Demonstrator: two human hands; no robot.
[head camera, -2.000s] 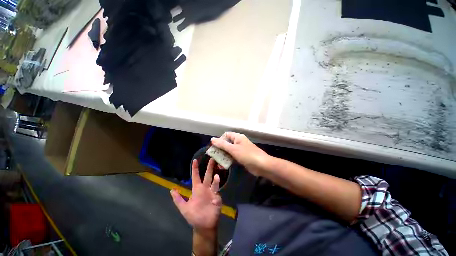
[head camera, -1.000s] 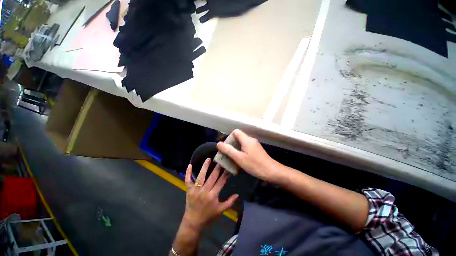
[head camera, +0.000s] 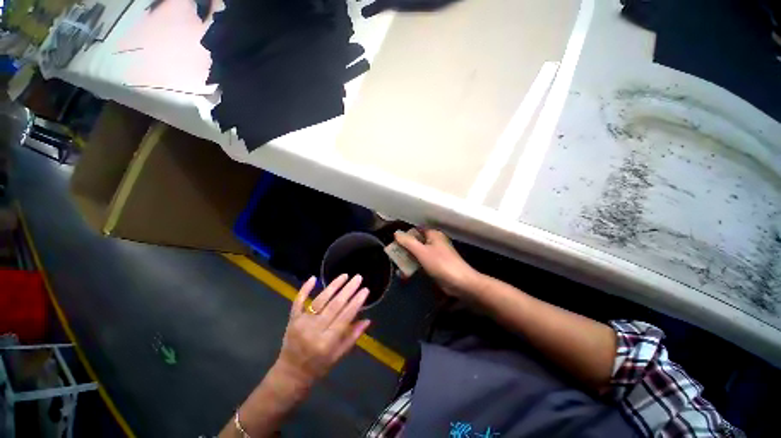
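My right hand (head camera: 438, 259) holds a small grey-beige rough block (head camera: 401, 257) between thumb and fingers, beside the right rim of a round dark bin below the table edge. The bin (head camera: 326, 261) has a thin pale rim and a dark inside. My left hand (head camera: 325, 329) is empty, fingers spread, back upward, over the bin's near rim. It does not touch the block. A ring and a bracelet show on it.
A white-covered table (head camera: 411, 184) bears a fanned stack of black panels (head camera: 278, 73), with more black panels (head camera: 719, 43) at far right. Beneath stand an open cardboard box (head camera: 180, 192) and a blue-rimmed crate (head camera: 250, 224) with black contents. A red object (head camera: 21, 304) is at left.
My left hand has turned from palm up to back up and moved left, away from the block. The block has shifted right, off the bin's opening. The view has also shifted.
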